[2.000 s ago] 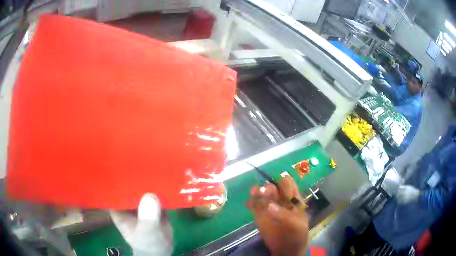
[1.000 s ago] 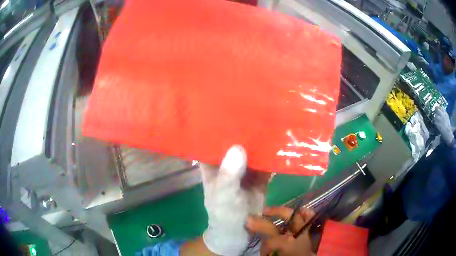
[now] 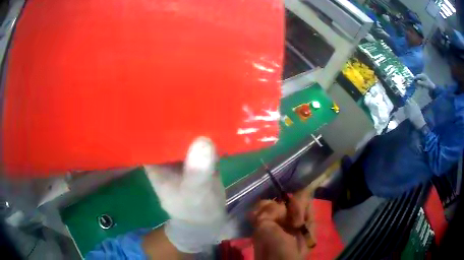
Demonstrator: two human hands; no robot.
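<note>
A large flat red sheet (image 3: 142, 81) fills the upper left, with shiny whitish patches near its right edge. My left hand (image 3: 196, 198), in a white glove, holds it at the lower edge, thumb on the front; the fingers behind are hidden. My right hand (image 3: 282, 223) is bare and holds thin dark tweezers (image 3: 276, 182), pointing up and left, below the sheet's right corner and apart from it.
A green ledge (image 3: 305, 94) carries red and green buttons, and a dark knob (image 3: 106, 221) at lower left. A bin of yellow parts (image 3: 359, 75) and a white cloth (image 3: 378, 107) are at right. People in blue smocks stand there. A black ribbed rack (image 3: 379, 231) is at lower right.
Since one second ago, the sheet and my gloved hand have shifted left in view. My right hand has come out from beside the glove, and the tweezers show more clearly. More of the rack shows.
</note>
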